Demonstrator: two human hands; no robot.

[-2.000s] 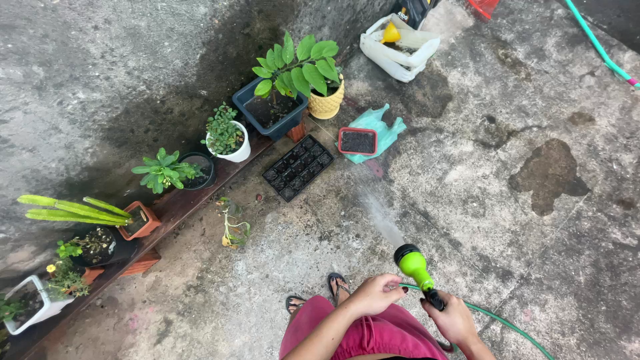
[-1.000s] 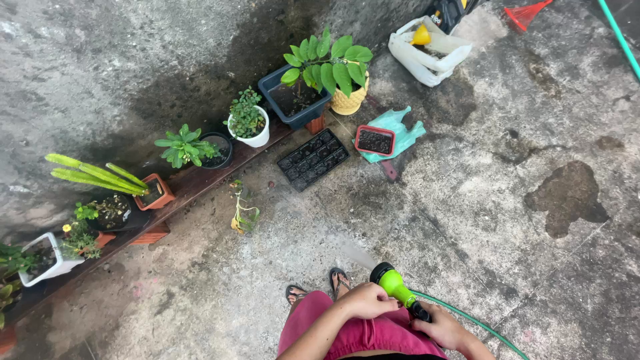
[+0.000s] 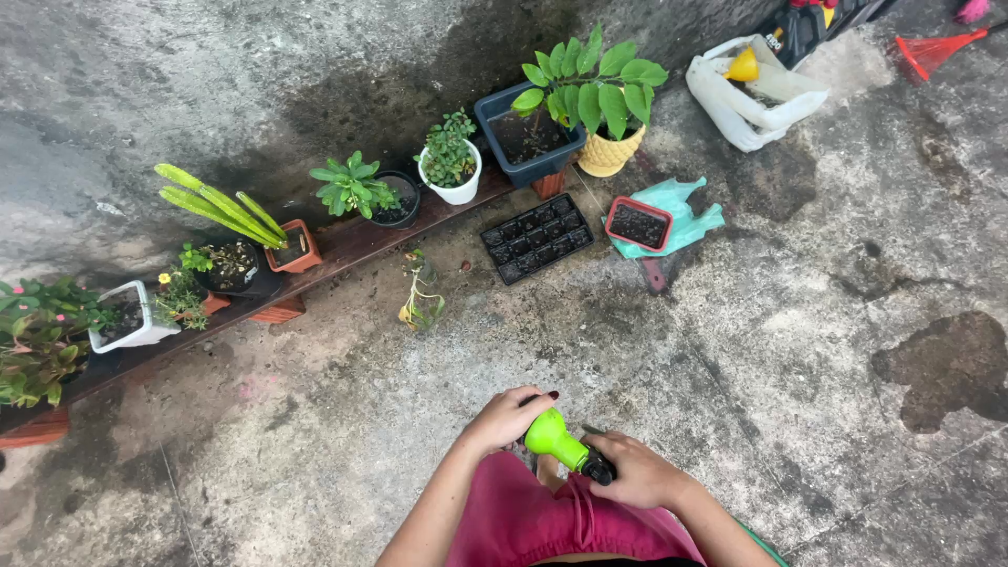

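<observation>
A green and black hose spray nozzle (image 3: 556,441) is held close to my pink shorts. My left hand (image 3: 504,419) is wrapped around its black head, fingers over the front rim. My right hand (image 3: 636,468) grips the black handle at its rear end. No spray shows. Ahead on the concrete lie a black seedling tray (image 3: 537,239) with dark, wet-looking cells and a red rectangular pot (image 3: 639,224) of soil, which rests on a teal plastic bag (image 3: 693,213). A wilted plant (image 3: 420,293) lies left of the tray.
Potted plants stand along a low wooden plank (image 3: 346,264) by the wall, among them a cactus (image 3: 224,206) and a dark blue planter (image 3: 526,142). Farther right are a yellow pot (image 3: 610,153), a white container (image 3: 732,110) with a yellow funnel, and a red rake head (image 3: 937,53). The green hose (image 3: 760,543) trails lower right.
The water spray seen earlier has stopped. My left hand has moved onto the nozzle's head, and the nozzle is closer to my body.
</observation>
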